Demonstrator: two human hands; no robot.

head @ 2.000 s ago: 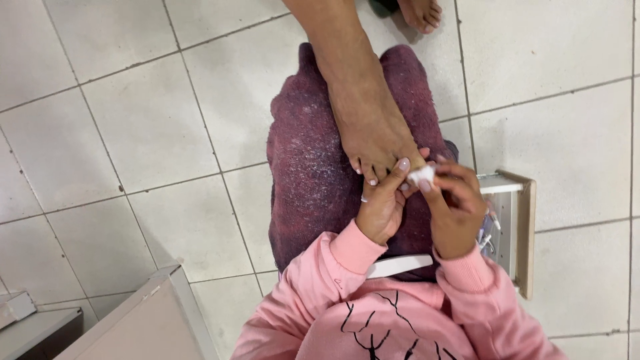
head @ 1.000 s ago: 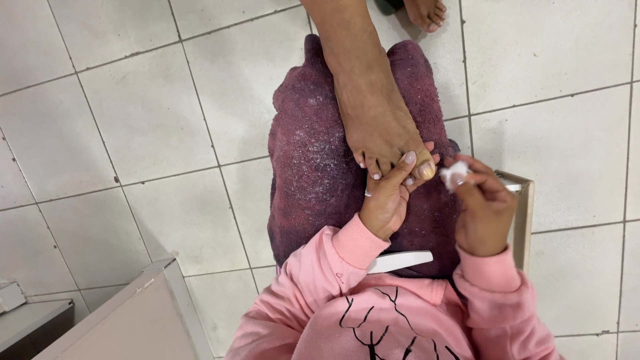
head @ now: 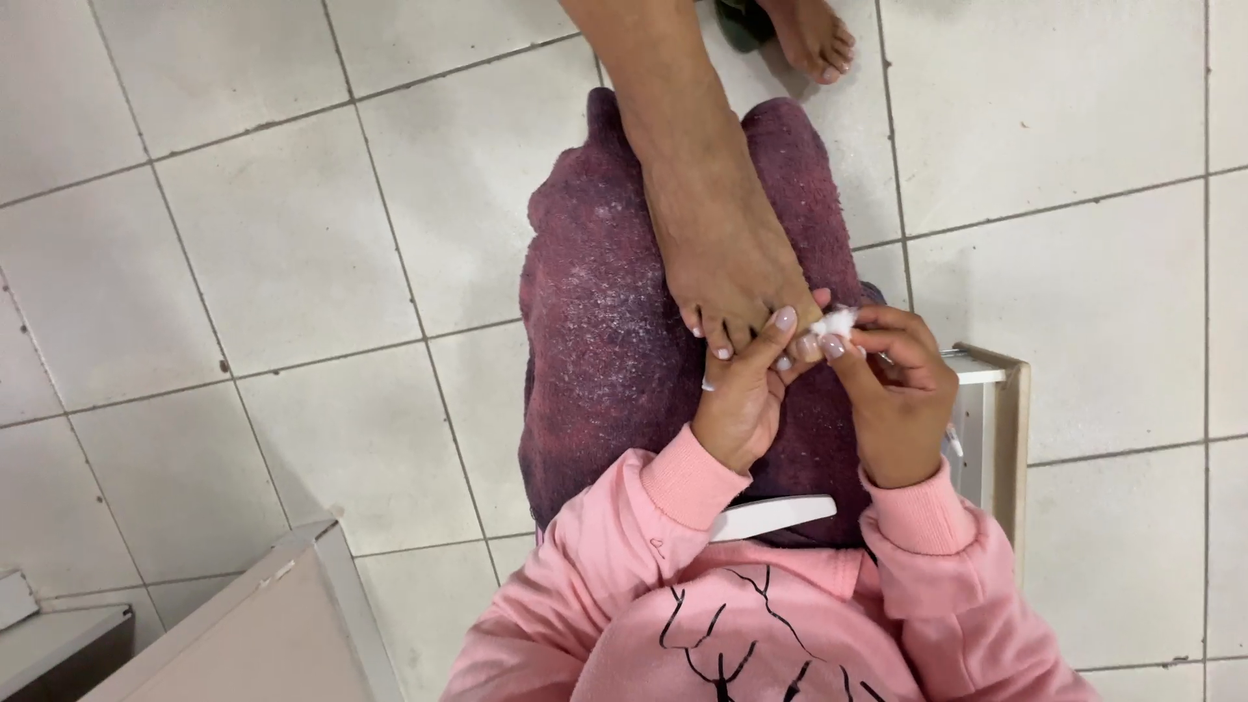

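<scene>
Another person's bare foot [head: 726, 229] rests on a purple towel [head: 595, 322] spread over my lap. My left hand [head: 749, 390] grips the front of the foot, its thumb on top near the big toe and its fingers partly hidden beneath the toes. In my right hand [head: 892, 390] a white cotton wad [head: 836, 324] is pinched between thumb and fingers, against the side of the big toe [head: 809, 343]. A white nail file [head: 775, 517] lies across my lap, partly under my left sleeve. White dust speckles the towel.
At my right side is an open drawer [head: 1014, 458] with small items, mostly hidden by my right arm. The person's other foot [head: 811, 39] is on the tiled floor [head: 1063, 322] beyond the towel. A pale cabinet [head: 263, 624] stands at the lower left.
My right hand with the cotton has moved left, back to the big toe, after being held apart from it a second ago. My left hand keeps its hold on the foot.
</scene>
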